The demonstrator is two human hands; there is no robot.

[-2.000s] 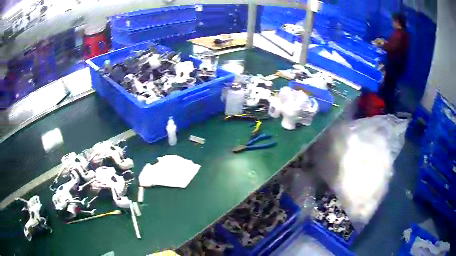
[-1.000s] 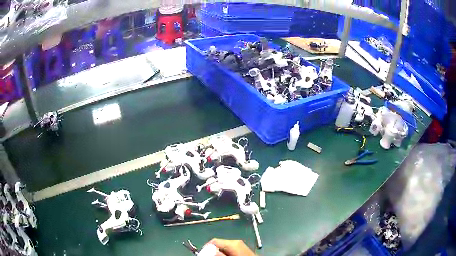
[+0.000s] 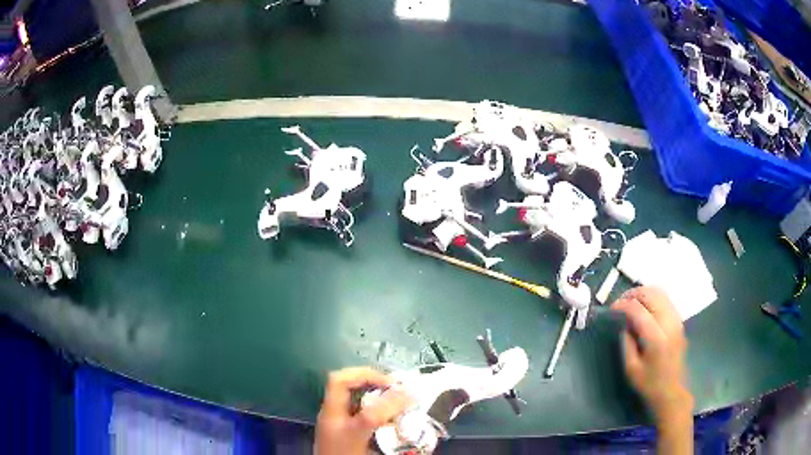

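Note:
My left hand [image 3: 356,409] holds a white toy motorcycle body [image 3: 471,382] by its left end, at the bench's near edge. The body has dark patches and thin projecting arms. My right hand [image 3: 654,342] is to the right, apart from that body, beside a flat white scrap [image 3: 680,271]. Its fingertips are drawn together; whether they pinch something small cannot be told. Several similar bodies [image 3: 569,222] lie in a group at centre right, and one body [image 3: 325,187] lies alone to their left.
A thin tan rod [image 3: 480,272] and pale strip [image 3: 560,342] lie below the group. Many bodies [image 3: 98,187] stand massed at left. A blue crate of parts [image 3: 662,115], small bottle [image 3: 714,203], white block [image 3: 735,243] and blue-handled pliers [image 3: 784,317] are at right.
The view has turned left and down. Both hands are now in view; one second ago only one showed at the bottom edge with a white piece. The body in my left hand now shows clearly.

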